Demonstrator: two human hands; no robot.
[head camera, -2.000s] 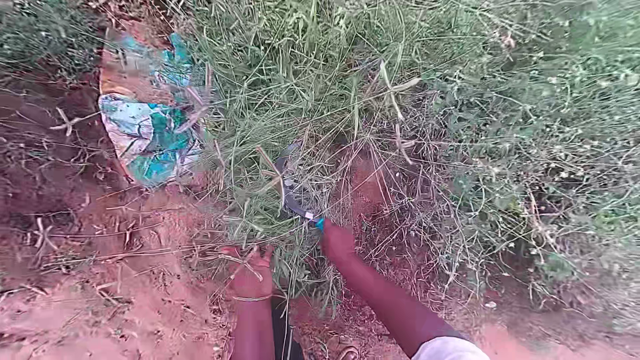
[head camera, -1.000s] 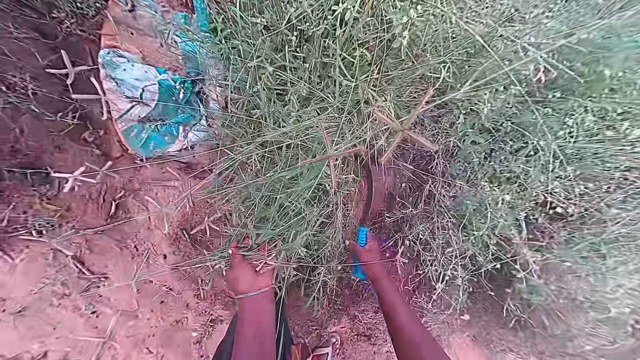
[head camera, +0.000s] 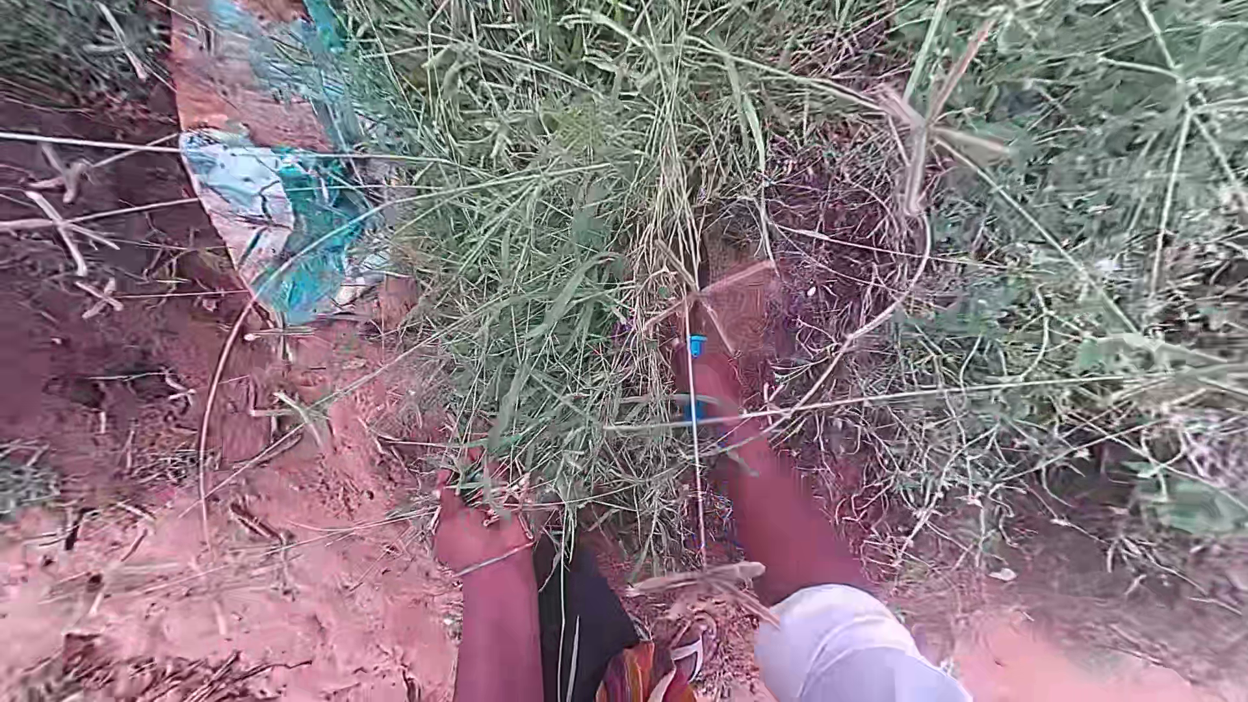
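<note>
My left hand (head camera: 483, 526) is closed around the lower stems of a bunch of green grass (head camera: 546, 361), and the blades partly hide its fingers. To the right, my right hand (head camera: 710, 380) holds the blue handle (head camera: 695, 408) of a sickle, of which a bit of blue shows above and below the fist. Grass hides most of the sickle's blade, which points away from me. The grass stands between and beyond both hands.
A torn white and teal plastic sack (head camera: 322, 234) lies on the soil at the upper left. Dense weeds (head camera: 1072, 292) fill the right side. Long seed-headed stalks (head camera: 916, 146) cross the view. My sandalled foot (head camera: 690, 655) is at the bottom.
The sickle's curved blade, plainly visible in both earlier frames, is now mostly hidden by grass. My right hand has moved left, nearer the bunch. My left hand stays at the grass.
</note>
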